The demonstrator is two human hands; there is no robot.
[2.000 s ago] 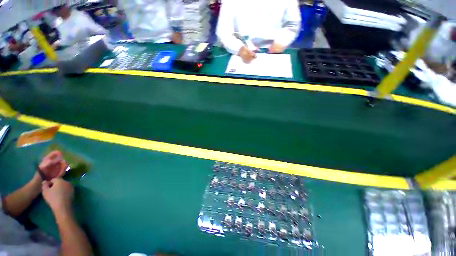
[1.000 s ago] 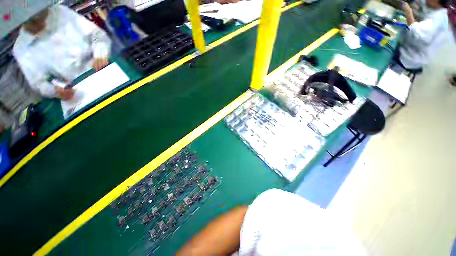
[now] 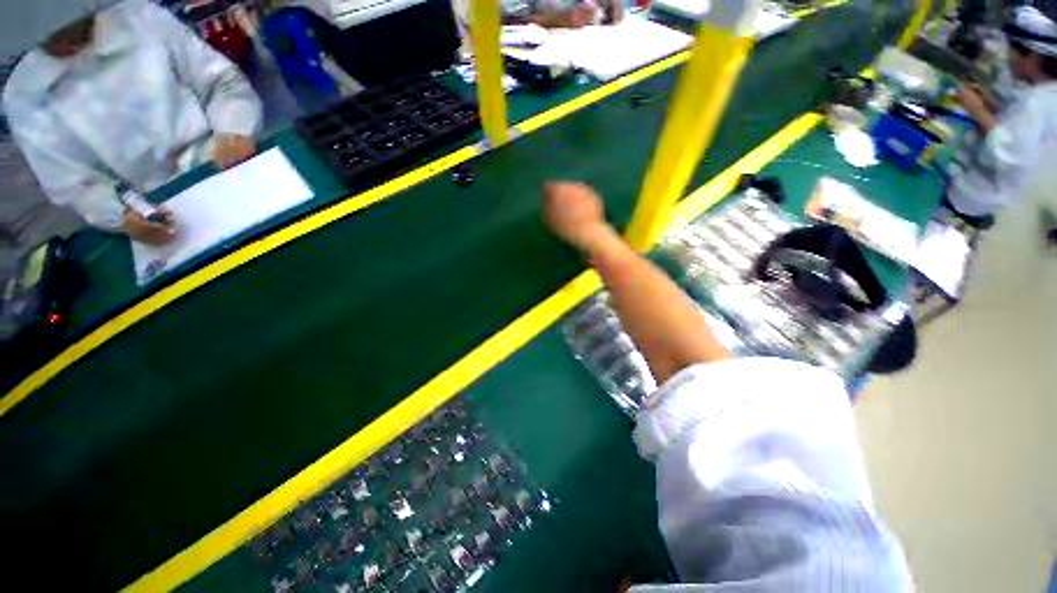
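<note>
My right hand (image 3: 574, 211) reaches out over the green conveyor belt (image 3: 348, 313), beside the yellow post. It is small and blurred; its fingers look bent, and whether it holds anything cannot be told. My left hand is not in view. The clear blister tray (image 3: 400, 510) lies at the lower left against the yellow rail, with rows of small dark and silvery modules in its pockets. Its lower part is cut off by the picture's edge.
Stacked whitish trays (image 3: 609, 348) lie partly behind my forearm. A black strap (image 3: 823, 266) lies on the farther stack. Across the belt are a black compartment tray (image 3: 388, 125), a paper sheet (image 3: 226, 214) and a person holding a pen. A yellow post (image 3: 690, 133) stands by my hand.
My right arm has come further into view and now extends over the belt, covering part of the stacked trays. The view has shifted right from the working tray and the neighbour's hands.
</note>
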